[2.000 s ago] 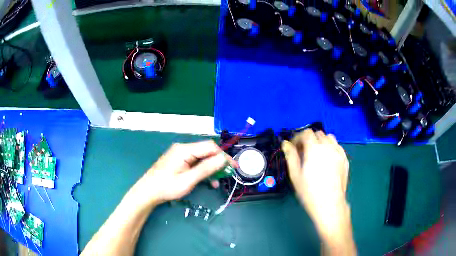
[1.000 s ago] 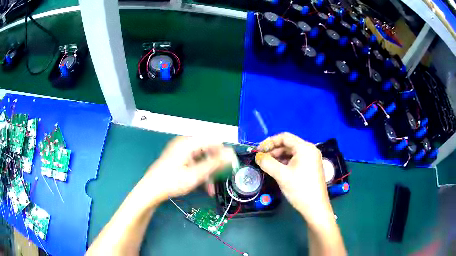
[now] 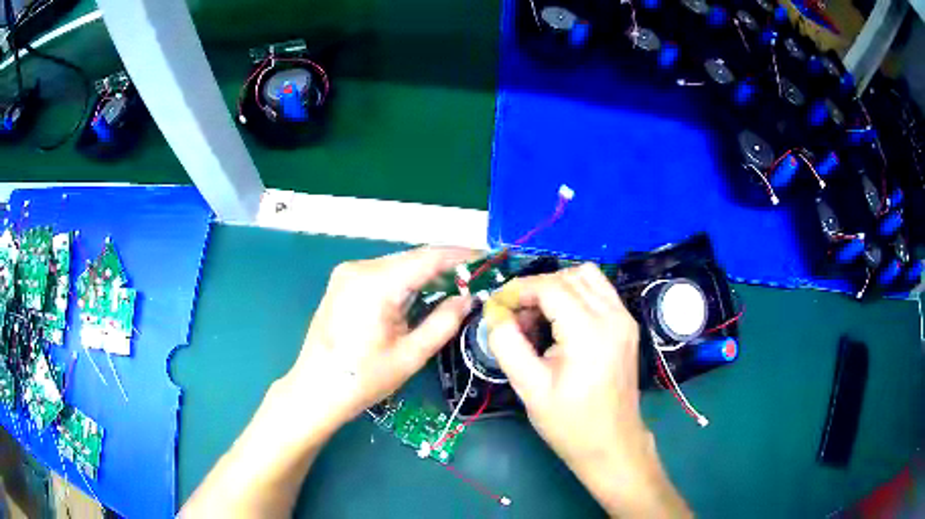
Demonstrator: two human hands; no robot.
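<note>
My left hand (image 3: 380, 329) holds a green circuit board (image 3: 487, 276) above the back of a black speaker housing (image 3: 461, 400). My right hand (image 3: 568, 350) has its finger cots (image 3: 504, 299) at the board's near edge, by a small white connector; what its fingertips pinch is hidden. A red wire runs up from the board to a white plug (image 3: 566, 192) over the blue sheet. The speaker in this housing is mostly hidden by my right hand. A second circuit board (image 3: 426, 428) lies on the mat in front, beside the housing, with leads on it.
A second open housing (image 3: 700, 258) with a whitish speaker (image 3: 682, 308) sits at the right. The right blue sheet (image 3: 588, 193) holds rows of speaker units; the left blue sheet (image 3: 152, 304) holds green boards. A black bar (image 3: 844, 400) lies far right. A white rail (image 3: 375, 216) runs behind.
Both hands have come together over the left housing. The board in my left hand has risen to its back edge. My right hand has moved slightly left, and the second housing shows more fully.
</note>
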